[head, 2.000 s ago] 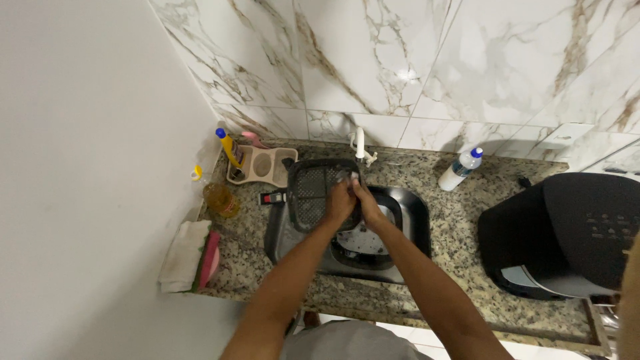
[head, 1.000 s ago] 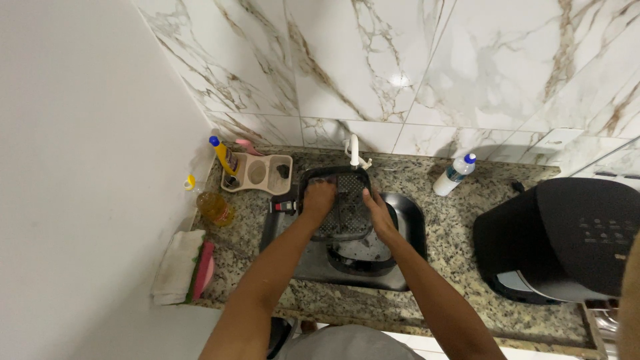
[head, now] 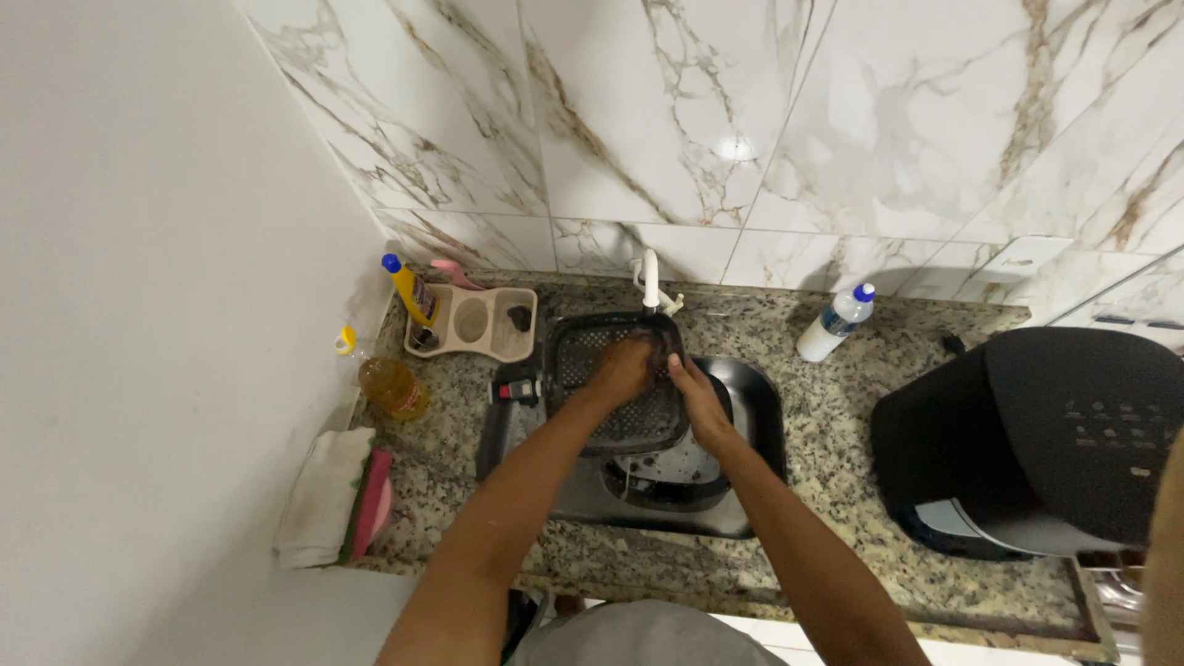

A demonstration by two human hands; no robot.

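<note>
A black perforated air fryer basket (head: pixel 638 425) is held tilted over the steel sink (head: pixel 763 416), just below the white faucet (head: pixel 651 277). My left hand (head: pixel 629 365) reaches inside it, near the upper right corner; whether its fingers hold a sponge is hidden. Against the basket's right rim, my right hand (head: pixel 696 398) is closed with the thumb on top. The basket's handle (head: pixel 520 390), with a red part, points left. Beneath the basket, a black round-cornered pan (head: pixel 680 490) with water and dark bits lies in the sink.
Left of the sink stand a beige organizer (head: pixel 472 324), a yellow bottle (head: pixel 412 291), a bottle of amber liquid (head: pixel 393 387) and a draped white cloth (head: pixel 324 499). To the right are a blue-capped bottle (head: pixel 835 324) and a black air fryer (head: pixel 1027 435).
My left hand has moved from the basket's left part to its upper right corner since a second ago. The right hand stays at the right rim.
</note>
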